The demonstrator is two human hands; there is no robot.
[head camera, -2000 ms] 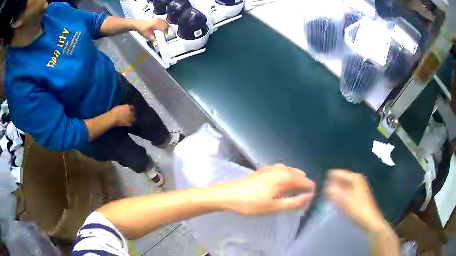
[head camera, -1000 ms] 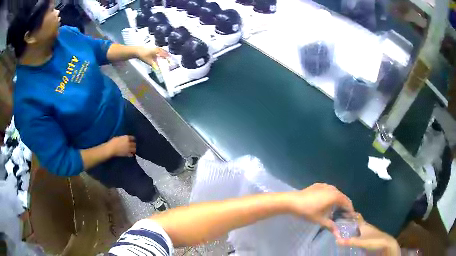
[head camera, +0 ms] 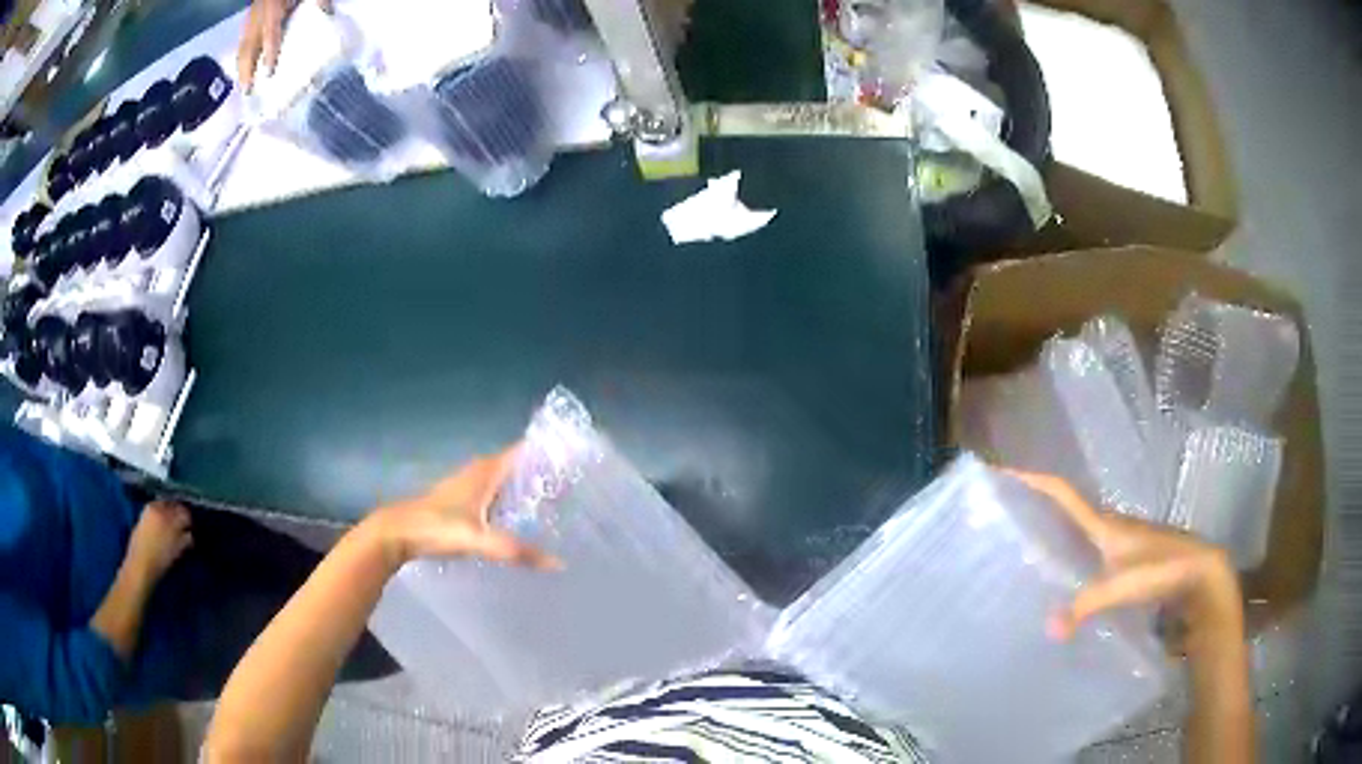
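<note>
My left hand point(head camera: 448, 515) grips the upper edge of clear ribbed air bags point(head camera: 598, 597) at the lower middle. My right hand point(head camera: 1143, 575) holds another portion of ribbed air bags point(head camera: 956, 612) at the lower right. The two portions meet in a V in front of my striped shirt, over the front edge of the dark green bench point(head camera: 374, 299). Whether they are joined there I cannot tell. A crumpled white tissue point(head camera: 717, 212) lies on the bench top.
Rows of white cameras with black balls point(head camera: 112, 239) stand at the left. Bagged cameras point(head camera: 486, 120) lie on a white sheet. A metal arm point(head camera: 642, 75) crosses the back edge. An open carton of air bags point(head camera: 978, 299) and a black bin point(head camera: 1031, 90) are right. A person in blue point(head camera: 60, 582) stands left.
The view has swung right, bringing the carton and bin into sight. My hands were close together and are now wide apart, with ribbed bags spread between them.
</note>
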